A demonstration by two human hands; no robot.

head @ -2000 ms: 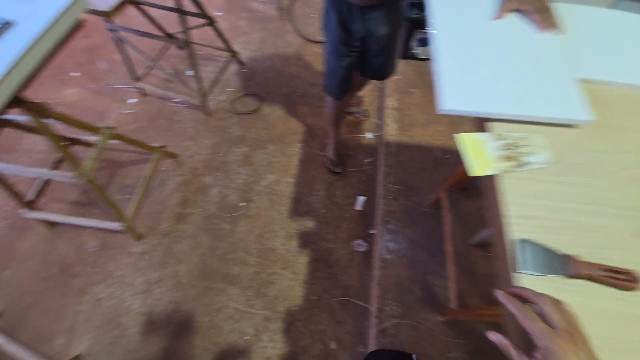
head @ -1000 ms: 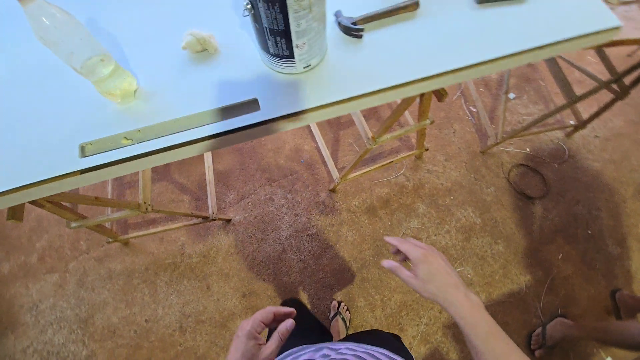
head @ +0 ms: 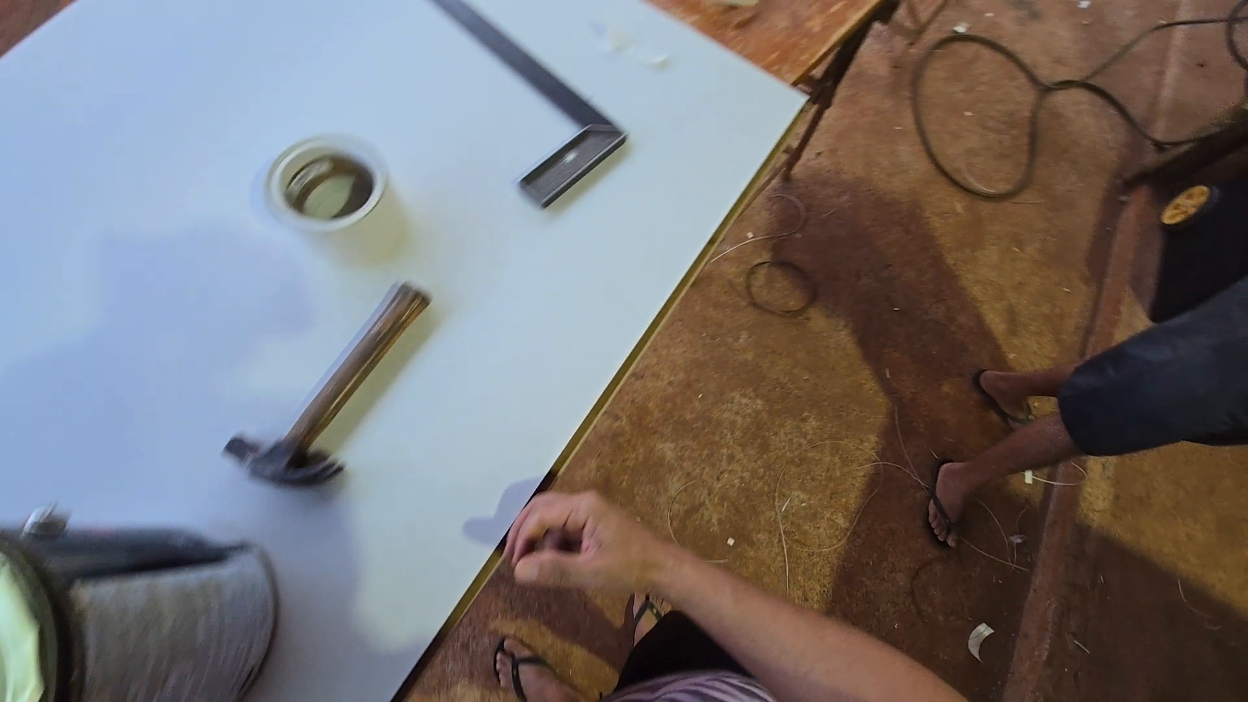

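My right hand (head: 575, 541), fingers loosely curled with nothing seen in them, is at the near edge of a white-topped table (head: 546, 322). My left hand is out of the frame. On the tabletop lies a claw hammer (head: 341, 390) with a wooden handle, its head toward the lower left. Beyond it stands a small white cup or tub (head: 327, 185) with something inside. A try square (head: 575, 161) with a dark blade lies toward the far corner. At the bottom left is a large can (head: 175, 614), partly cut off by the frame.
A coiled cable (head: 975, 190) and a thin ring of wire (head: 780, 288) lie on the reddish floor. At the right stands another person in dark shorts (head: 1160, 380) and sandals. A yellow-hubbed wheel (head: 1188, 205) shows behind them. Small scraps (head: 980, 642) litter the floor.
The view has swung strongly. My left hand, in view a second ago, is out of the frame. My right hand, over the floor then, is now at the table's edge.
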